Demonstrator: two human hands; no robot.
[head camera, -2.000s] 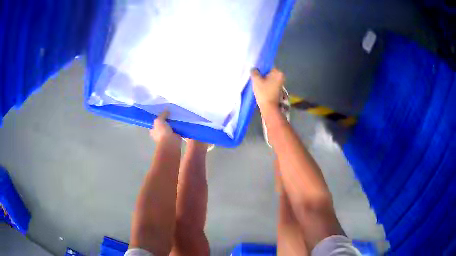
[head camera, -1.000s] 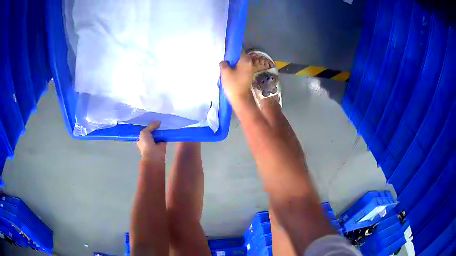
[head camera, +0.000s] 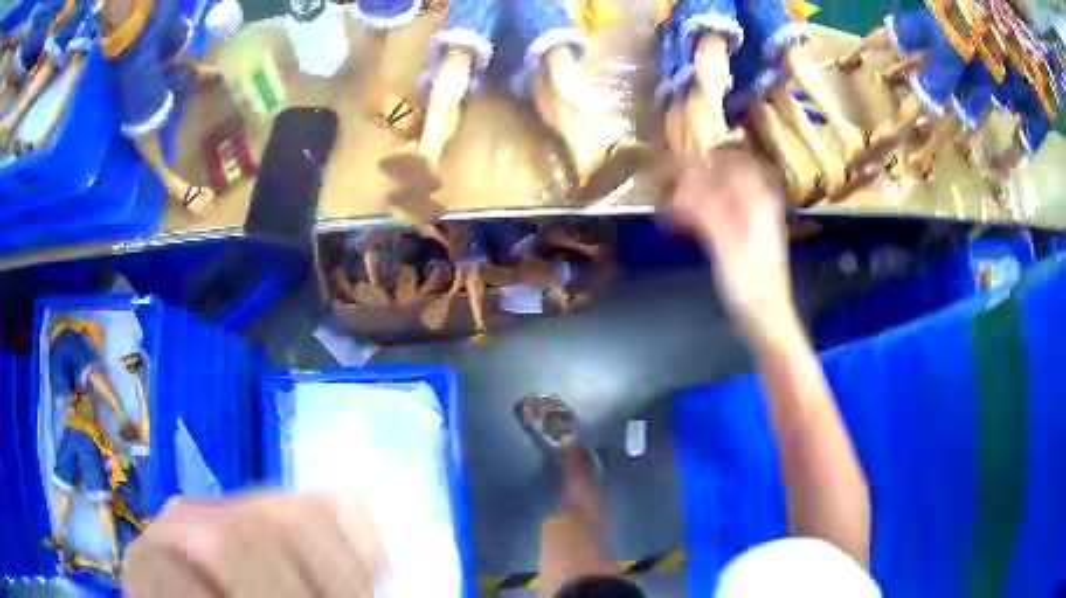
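Several figure lower bodies with blue shorts and tan legs (head camera: 444, 108) lie along the tan bench (head camera: 339, 175), feet towards me. My right hand (head camera: 731, 193), blurred, is at the bench edge over the feet of one lower body (head camera: 701, 82); whether it grips is unclear. My left hand (head camera: 251, 547), large and blurred, is at the bottom left, overlapping the near part of a blue crate (head camera: 456, 467). Its finger state is unclear, and no held thing shows. The crate has a white liner and no figures in its visible part.
A crate at the left (head camera: 146, 306) holds lower bodies. Another filled crate stands at the upper left (head camera: 88, 158). A black phone-like rectangle (head camera: 290, 169) lies near the bench edge. Loose parts (head camera: 473, 275) lie below the bench. Blue crates (head camera: 912, 432) stand at the right.
The view has turned from the floor to the bench. The lined crate, earlier held by both hands, now sits at the lower left. My right hand has let go and reached the bench.
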